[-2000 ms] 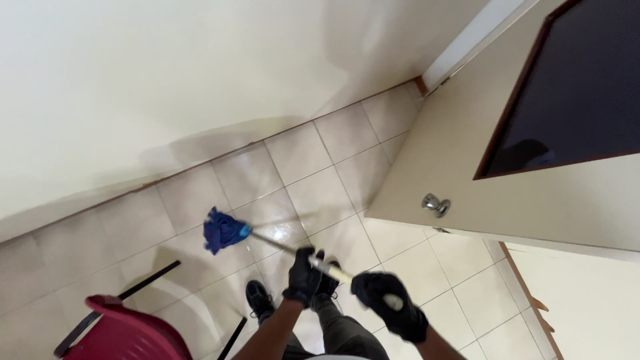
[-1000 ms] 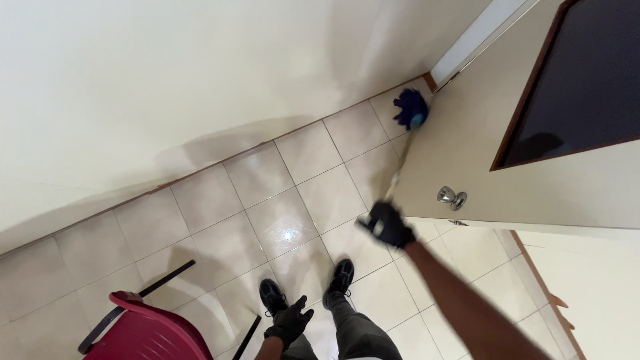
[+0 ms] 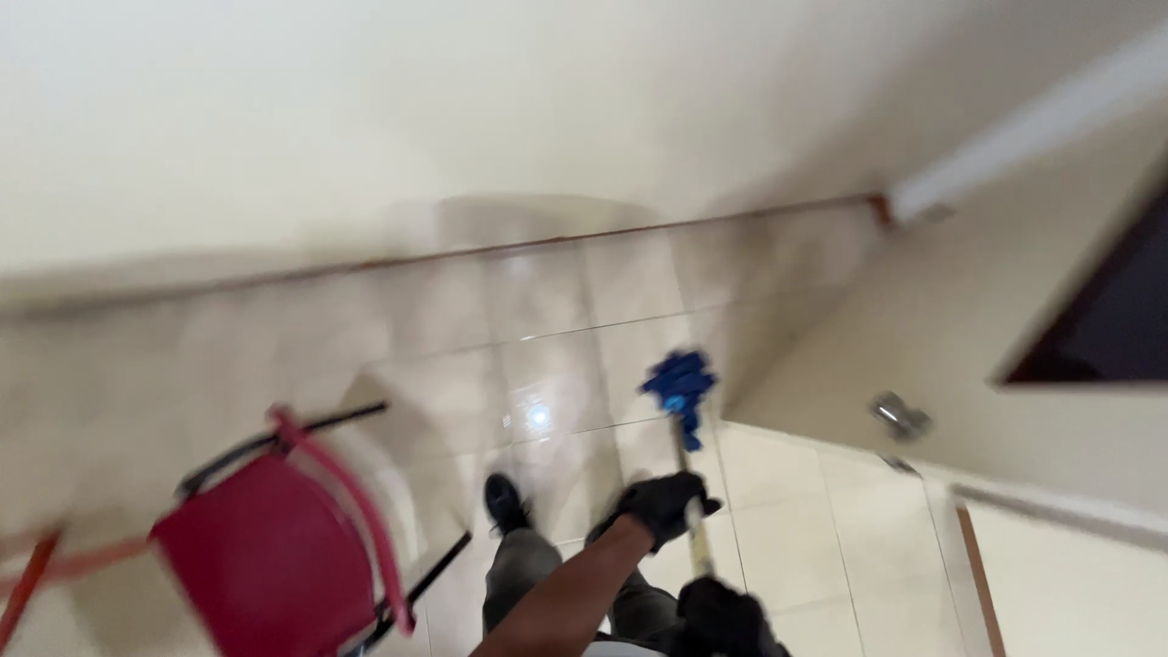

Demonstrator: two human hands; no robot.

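Note:
A mop with a blue head (image 3: 680,379) rests on the pale tiled floor (image 3: 438,392), left of the door's lower edge. My left hand (image 3: 664,509), in a black glove, is closed round the upper part of its handle (image 3: 700,547), nearer the mop head. Lower in the view, my right hand (image 3: 725,620), also gloved in black, grips the handle near its end. The picture is somewhat blurred, so the fingers do not show clearly.
A red chair (image 3: 274,557) with black legs stands at the lower left, beside an orange bar (image 3: 27,584). At the right is an open door (image 3: 821,338) with a metal knob (image 3: 899,415). A pale wall (image 3: 411,119) runs behind the floor. My shoe (image 3: 504,502) is near the chair.
The mop head has come back from the corner by the door hinge toward my feet. My left hand, off the handle one second ago, now holds it again. The view has swung left.

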